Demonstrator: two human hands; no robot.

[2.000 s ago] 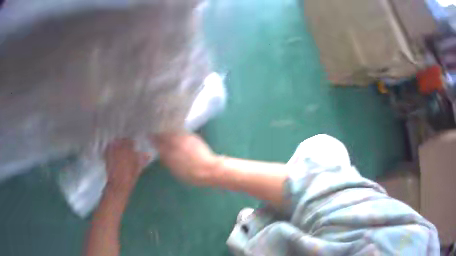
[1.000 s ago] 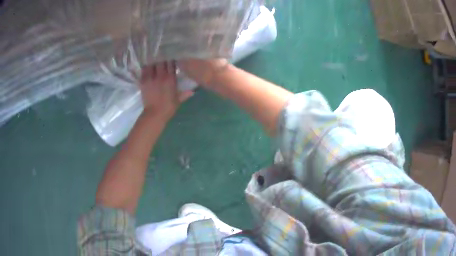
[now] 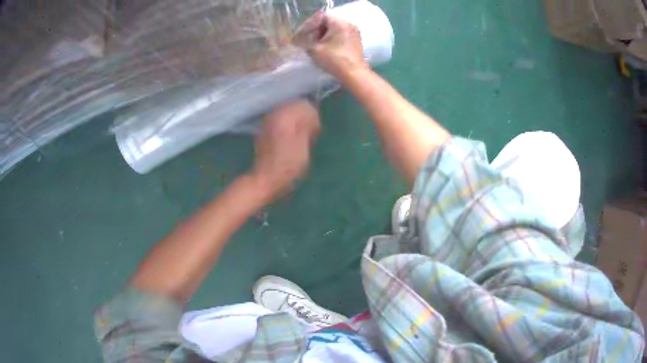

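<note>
The white stretch film roll [image 3: 213,113] lies slanting along the near edge of the wrapped load of cartons [image 3: 170,42], its round ends showing at left and right. My right hand [image 3: 335,44] is over the right part of the roll, with its fingers pinched on film at the load's edge. My left hand [image 3: 287,142] is blurred, just below the middle of the roll. A thin bit of film shows between it and the roll; whether the fingers hold it cannot be told.
Green floor [image 3: 454,92] lies around the roll. Brown cardboard [image 3: 592,25] stands at the upper right, and another carton [image 3: 621,244] at the right edge. My white shoe [image 3: 291,301] is below my left hand.
My left hand has come off the roll and moved right and down. My right hand has moved up and right along the roll. The middle of the roll is now uncovered.
</note>
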